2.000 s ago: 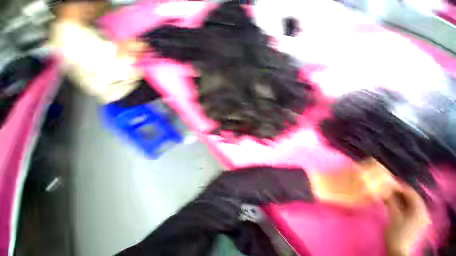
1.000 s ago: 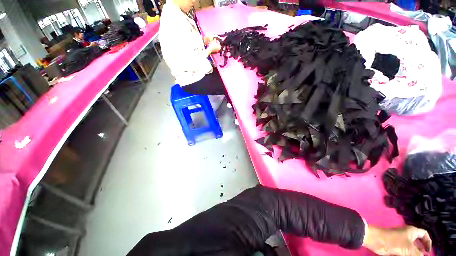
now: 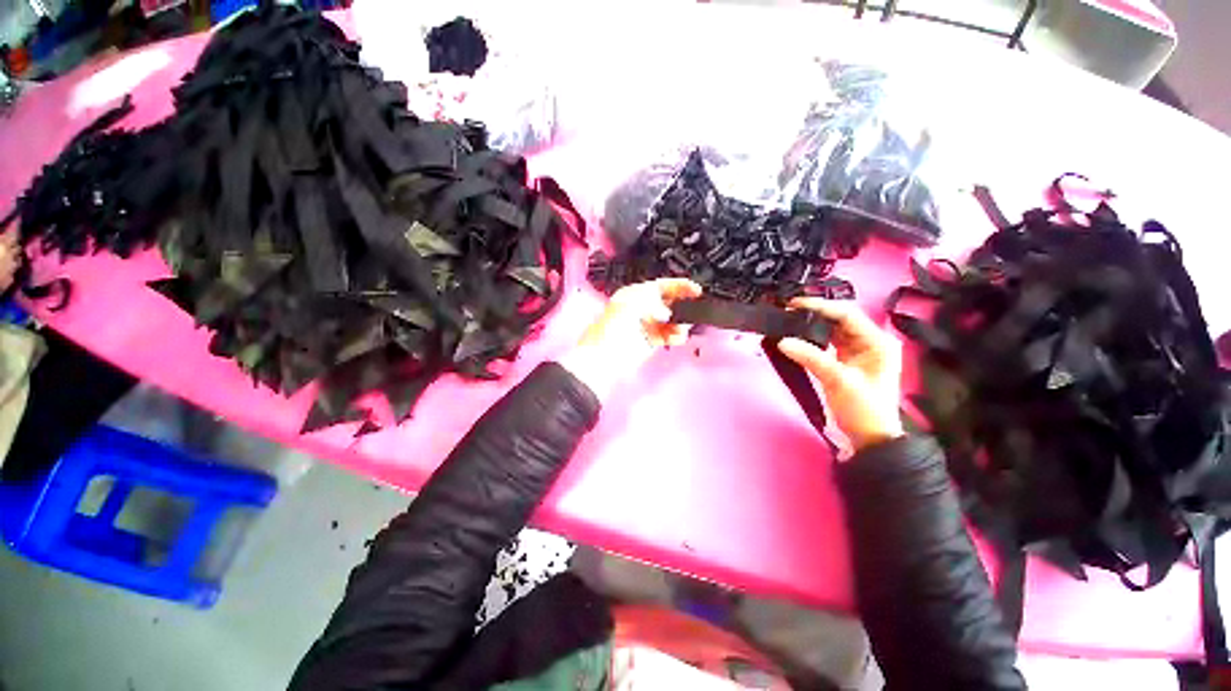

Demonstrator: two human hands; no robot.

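Observation:
A black webbing strap (image 3: 745,317) is stretched level between my two hands, just in front of the buckle pile. My left hand (image 3: 632,328) holds its left end in the fingertips. My right hand (image 3: 853,367) grips its right end, and a tail of webbing hangs below toward my right wrist. Whether a buckle is on the strap cannot be told. Small black plastic buckles (image 3: 729,250) lie in a low pile behind my hands. A tangled heap of loose black webbing (image 3: 1080,378) lies at the right.
A big heap of black strap pieces with olive ends (image 3: 365,216) covers the left of the pink table (image 3: 675,486). Clear bags with black contents (image 3: 864,155) lie behind the buckles. A blue stool (image 3: 135,513) stands on the floor at left, beside a partly visible person.
The view has swung right, bringing the buckle pile and right heap into sight. Both my hands now show, holding a strap between them; a second ago only one hand was seen, low at the right.

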